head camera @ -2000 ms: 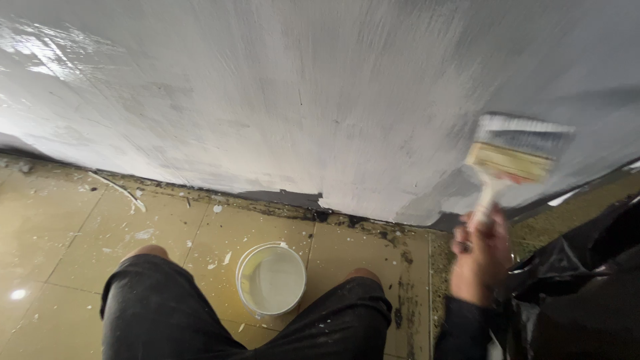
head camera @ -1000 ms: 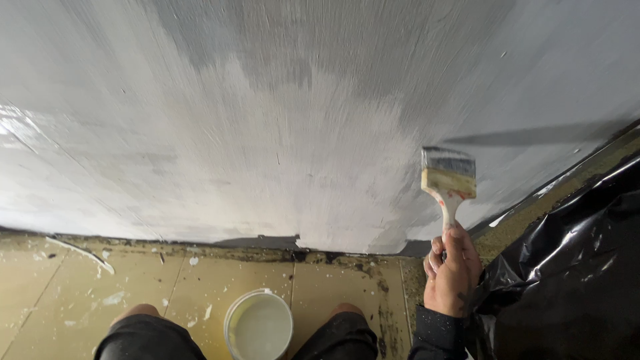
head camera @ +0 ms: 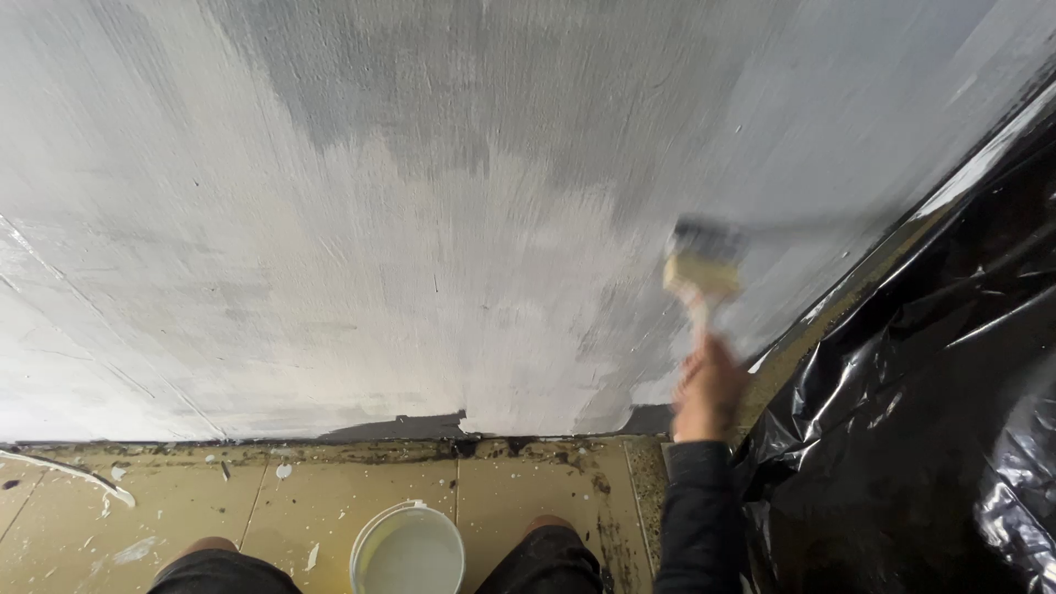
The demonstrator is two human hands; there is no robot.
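Observation:
My right hand (head camera: 708,392) grips the pale handle of a wide flat paintbrush (head camera: 703,268), both blurred by motion. The brush's dark bristles point up and lie at the surface of the wall (head camera: 462,247), which bears uneven grey and whitish paint strokes. Darker grey patches show higher up and along the wall's bottom edge. Between my knees, a white plastic bucket (head camera: 408,549) with pale liquid in it stands on the floor. My left hand is out of the frame.
Beige floor tiles (head camera: 355,487) with paint spots and dark grime run along the wall's foot. A whitish strip (head camera: 70,470) lies on them at the left. Black plastic sheeting (head camera: 891,429) covers the right side. My knees are at the bottom edge.
My right hand has kept hold of the paintbrush and moved it over the right part of the wall. The view has shifted, showing more of the wall above.

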